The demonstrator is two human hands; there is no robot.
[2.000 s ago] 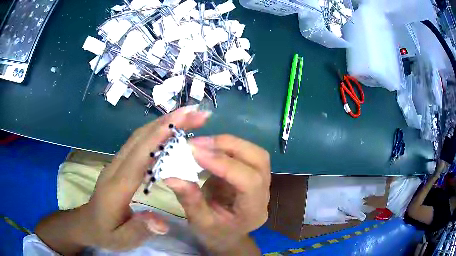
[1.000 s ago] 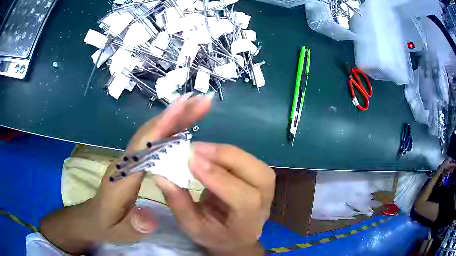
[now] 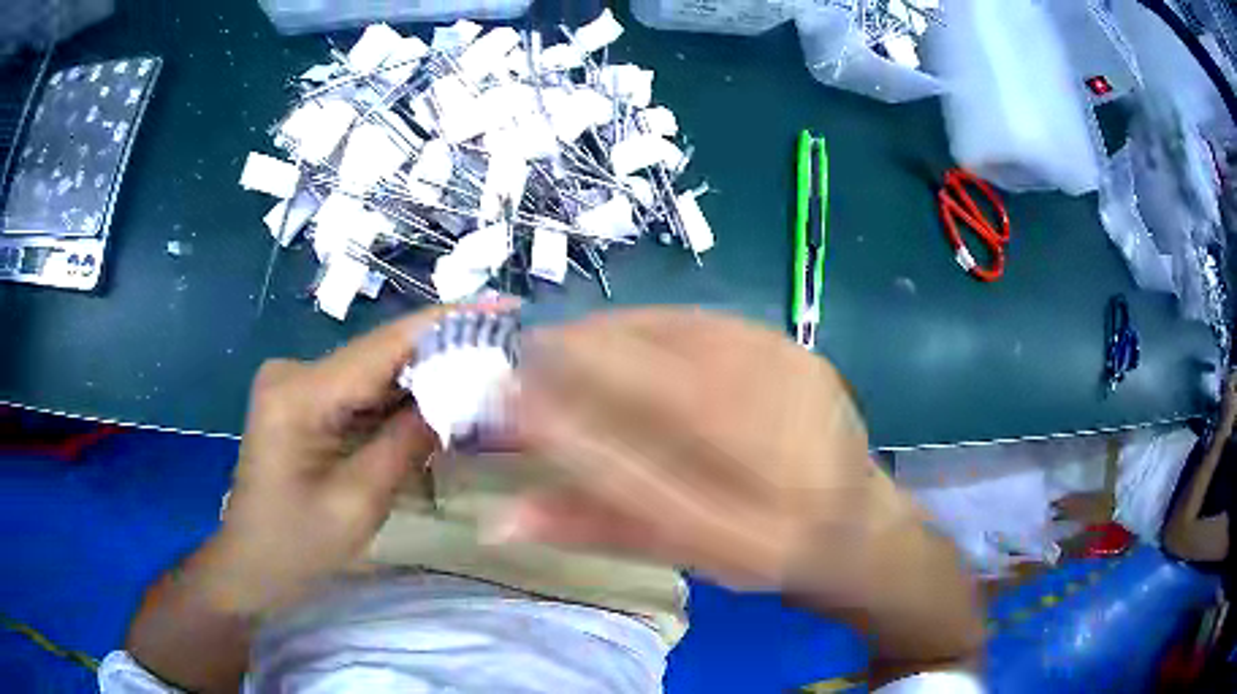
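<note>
A bunch of thin rods with overlapping white flag labels [image 3: 459, 391] is held just off the mat's front edge. My left hand [image 3: 326, 441] grips the bunch, fingers curled around its left side. My right hand [image 3: 678, 441] is motion-blurred at the bunch's right side; whether it grips anything is not clear. The rod ends point up at the top of the bunch, partly hidden by fingers. A loose pile of silver rods with white labels [image 3: 505, 187] lies on the dark green mat [image 3: 733, 292] beyond my hands.
A green hand tool [image 3: 810, 224] lies right of the pile, its lower end by my right hand. Red-handled snips [image 3: 974, 224], a dark tool [image 3: 1121, 342] and plastic film [image 3: 1017, 95] are farther right. A digital scale [image 3: 75, 163] is at left. A person's arm [image 3: 1201, 502] shows at the right edge.
My left hand has moved from spread beside the rods to gripping the bunch. My right hand has shifted right and blurred. The rod ends now point upward instead of left.
</note>
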